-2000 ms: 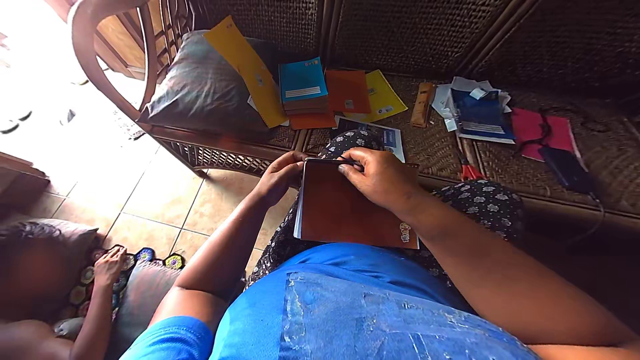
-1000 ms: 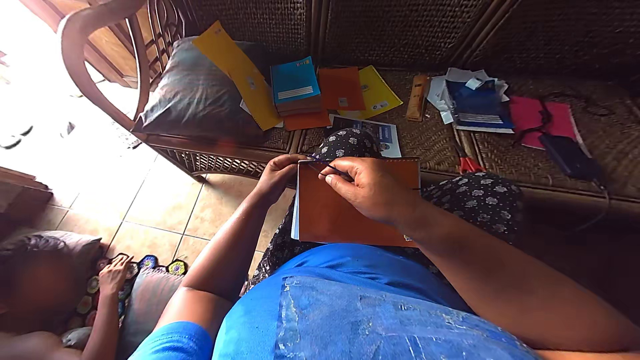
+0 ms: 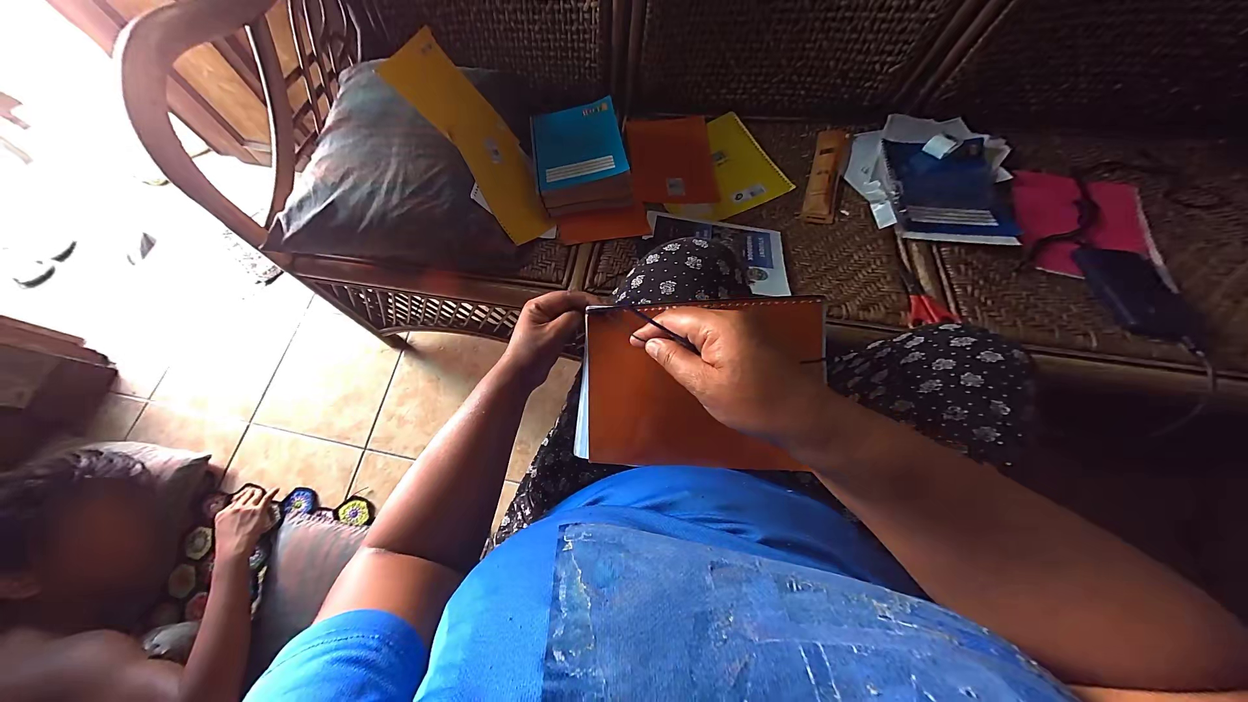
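Observation:
An orange-brown notebook [image 3: 673, 419] lies across my lap, its stitched or spiral-bound edge turned away from me. My left hand [image 3: 554, 327] pinches the notebook's far left corner. Over the cover, my right hand [image 3: 717, 361] holds a thin dark cord or slender tool [image 3: 665, 326] between thumb and fingers; it reaches toward that same corner. Whether it is a cord or a rigid tool I cannot tell. A short dark strand shows at the notebook's right edge.
On the woven bench beyond my knees lie blue notebooks [image 3: 582, 146], a yellow cover [image 3: 468, 127], a brown case [image 3: 826, 175], red-handled scissors [image 3: 928, 308], a pink notebook [image 3: 1097, 219] and a black pouch [image 3: 1136, 292]. A person [image 3: 97, 546] rests at lower left beside a cushion [image 3: 312, 575].
My right hand has shifted slightly away from the far edge and over the cover. The dark thin item shows more plainly. My left hand remains at the corner.

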